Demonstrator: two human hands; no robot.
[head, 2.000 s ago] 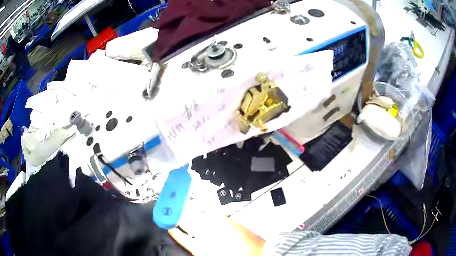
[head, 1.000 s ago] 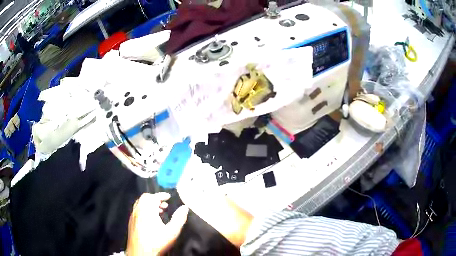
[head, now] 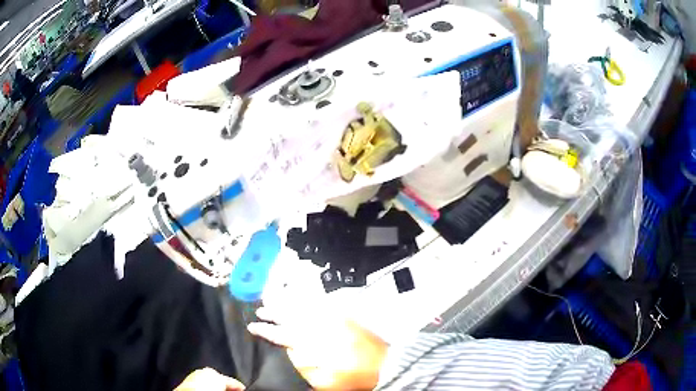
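A large black garment panel (head: 114,321) lies left of the needle area and over the table's front edge. My right hand (head: 324,347) rests at its right side, below the blue plate (head: 256,263), fingers pointing left; its grip on the cloth is unclear. My left hand (head: 210,380) is cut off by the bottom edge, over the black cloth, grip hidden. Black labels (head: 351,244) lie piled under the machine arm, with one single label (head: 404,280) apart. The white sewing machine (head: 488,130) carries a written paper sheet (head: 282,168) and a gold metal piece (head: 368,145).
Cream-white cut pieces (head: 91,183) lie behind and left of the machine. Maroon cloth (head: 298,38) is on top at the back. A round pale pad (head: 551,173), a crumpled clear bag (head: 576,92) and yellow-handled snips (head: 612,70) are at the right. A measuring tape (head: 526,273) runs along the front edge.
My left hand came into view over the black cloth, then moved down to the bottom edge. My right hand's fingers now show beside the cloth below the blue plate. The camera view has shifted slightly.
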